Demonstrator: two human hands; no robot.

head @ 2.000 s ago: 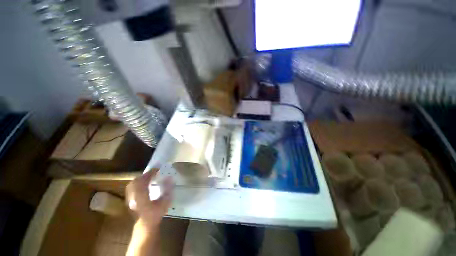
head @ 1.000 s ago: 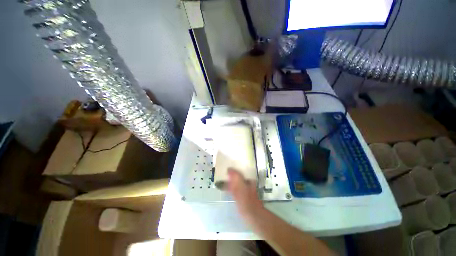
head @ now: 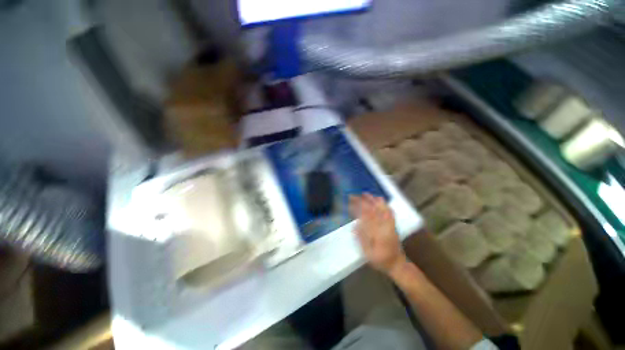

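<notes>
The picture is blurred. A cream housing [head: 202, 222] lies on the perforated work plate [head: 277, 236] at the left of the white table, its open end towards me. A pale fixture [head: 245, 208] sits along its right side. My right hand [head: 375, 229] is over the table's front right edge, beside the blue printed mat [head: 353, 164]. It is empty, seen from the back, clear of the housing. My left hand is not in view.
A small black box [head: 319, 193] lies on the mat. An open carton [head: 555, 301] with rows of housings [head: 460, 205] stands right of the table. More housings [head: 570, 117] stand on a green-topped bench [head: 504, 85]. Silver hoses [head: 438, 51] pass behind and at left. A monitor [head: 295, 8] is behind.
The view has swung right. My right hand has left the housing and moved right, past the mat. The housing still lies on the plate. The green bench has come into view.
</notes>
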